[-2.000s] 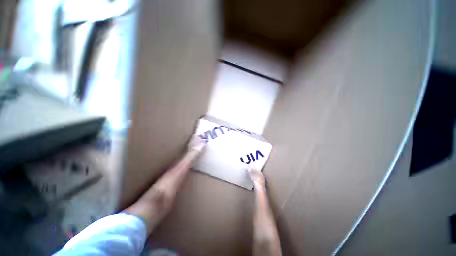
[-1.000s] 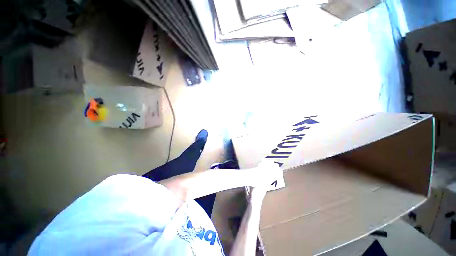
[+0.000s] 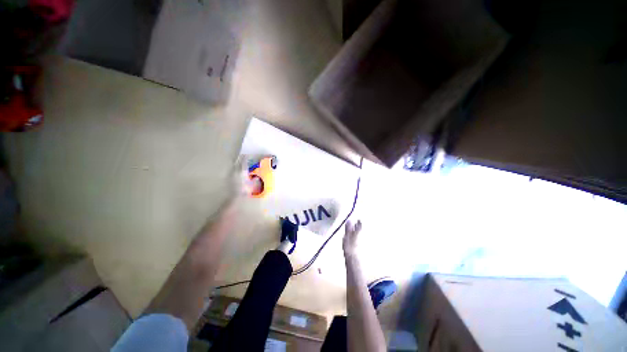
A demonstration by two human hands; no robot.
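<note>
An orange and blue tape gun (image 3: 261, 177) lies over a pale carton printed "VIJIA" (image 3: 309, 172) on the floor. My left hand (image 3: 243, 180) is blurred at the left side of the tape gun; whether its fingers grip it cannot be told. My right hand (image 3: 351, 234) is above the floor to the right of that carton, fingers spread, holding nothing. A large printed carton (image 3: 509, 309) stands at the lower right.
An open brown carton (image 3: 405, 75) is at the upper right. Other cartons are at the upper left (image 3: 189, 51) and lower left (image 3: 62, 309). A black cable (image 3: 330, 237) crosses the floor by my feet. Small taped cartons (image 3: 299, 320) lie at the bottom. A red-orange object (image 3: 19, 100) is far left.
My hands have left the large open carton, which now shows at the lower right. The view has turned left, and my left hand has moved to the tape gun.
</note>
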